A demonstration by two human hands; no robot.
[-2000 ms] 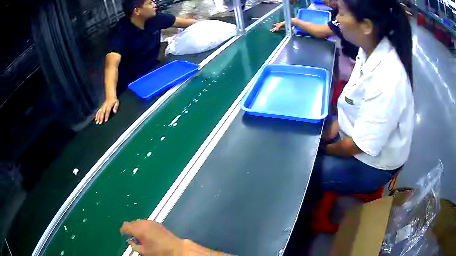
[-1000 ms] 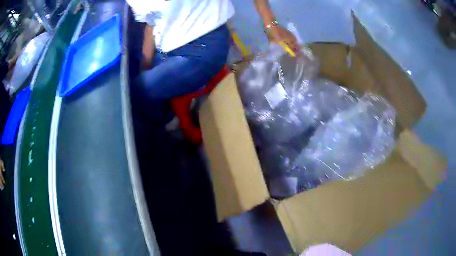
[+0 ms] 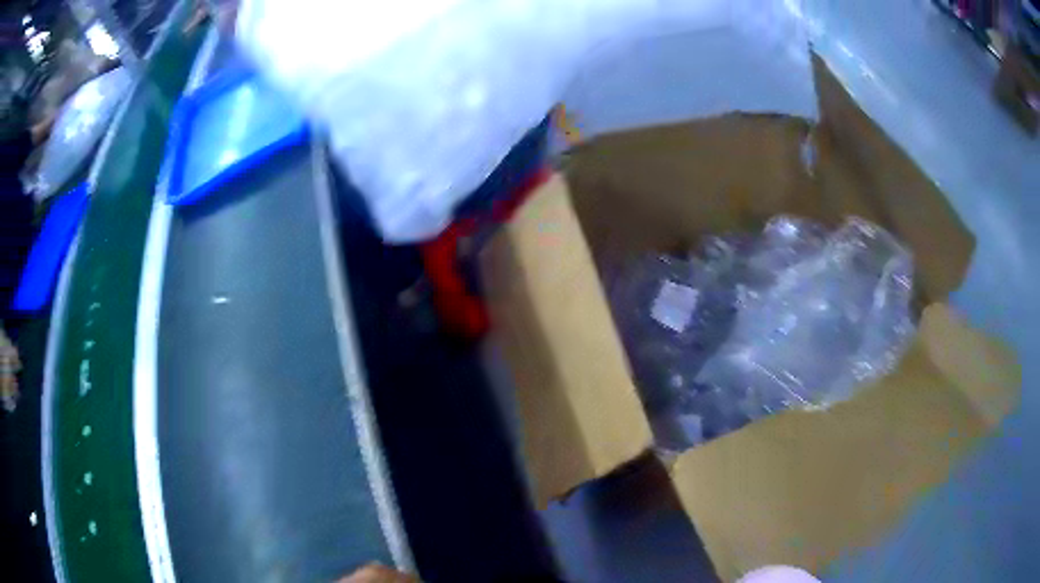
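Note:
A large whitish poly bag (image 3: 456, 103), bright and blurred, spans the top of the view above the bench edge and the carton's far side. It hides whoever holds it. The open brown carton (image 3: 844, 478) holds clear crinkled bags (image 3: 787, 319), one with a small white label (image 3: 675, 305). A sliver of skin at the bottom edge, over the bench, seems to be my left hand (image 3: 376, 574); its fingers are cut off. My right hand is not in view. A pale rounded shape (image 3: 779, 574) at the bottom edge is unclear.
A blue tray (image 3: 234, 131) lies on the dark bench top (image 3: 257, 376). Left of it runs the green conveyor belt (image 3: 100, 421) with small white bits. Another blue tray (image 3: 51, 251) and a whitish bag (image 3: 82, 131) lie beyond. A red stool (image 3: 456, 279) stands beside the carton.
The view has swung from the conveyor to the carton. The co-worker's hand at the carton is now hidden or gone. A whitish bag now covers the top, and the carton's far-left part shows fewer bags.

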